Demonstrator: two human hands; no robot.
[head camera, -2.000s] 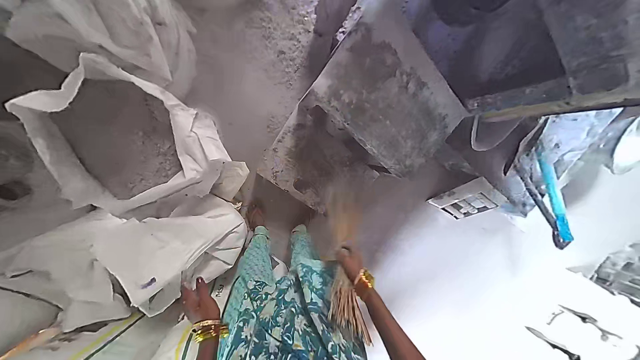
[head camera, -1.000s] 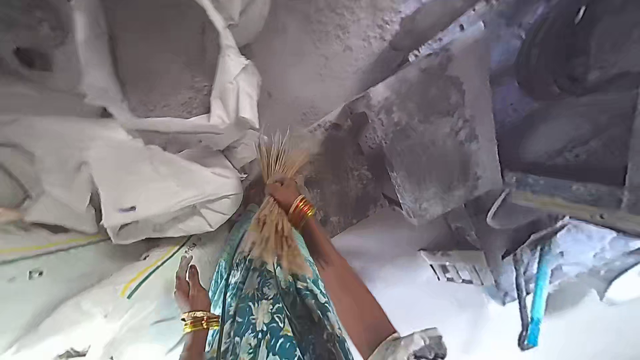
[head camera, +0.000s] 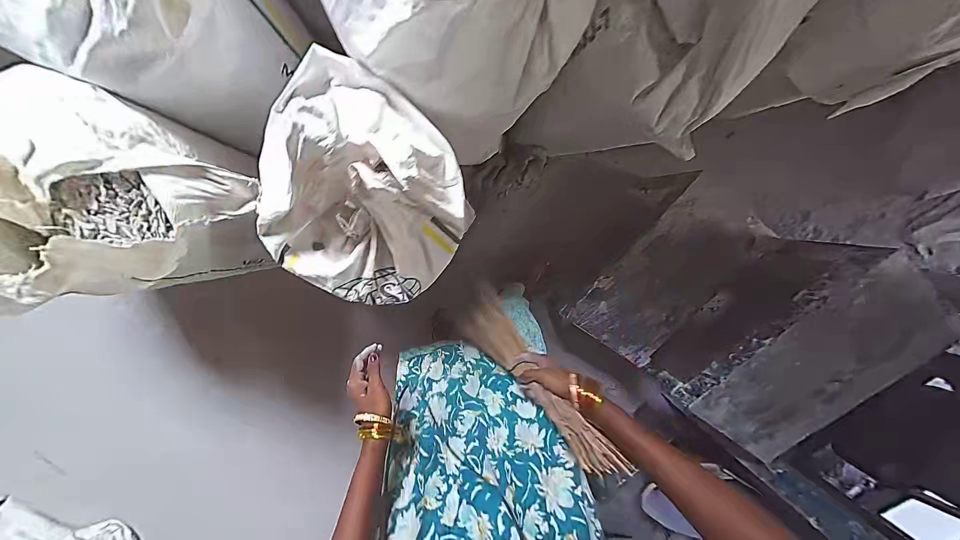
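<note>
My right hand (head camera: 546, 377) grips a straw hand broom (head camera: 499, 330) around its bound middle, beside the teal floral garment. The broom's blurred upper end points up and left over the floor; loose stalks spread out below my wrist. My left hand (head camera: 369, 379) is raised at the garment's left side, fingers bent together, touching no object. Pale powder coats its fingertips. Both wrists carry bangles. Above my hands stands an open white sack (head camera: 367, 195) with folded, crumpled plastic inside and print on its lower rim.
Another open sack (head camera: 112, 206) at the left holds small pale pieces. More white sacks (head camera: 480, 67) line the top. Flat, dusty slabs or sheets (head camera: 817, 345) lie at the right, near a dark frame. A pale crumpled thing (head camera: 67, 525) sits bottom left.
The view has swung widely to other sacks. My right hand keeps hold of the broom, which was upright near the garment's top a second ago and now slants out at the right side.
</note>
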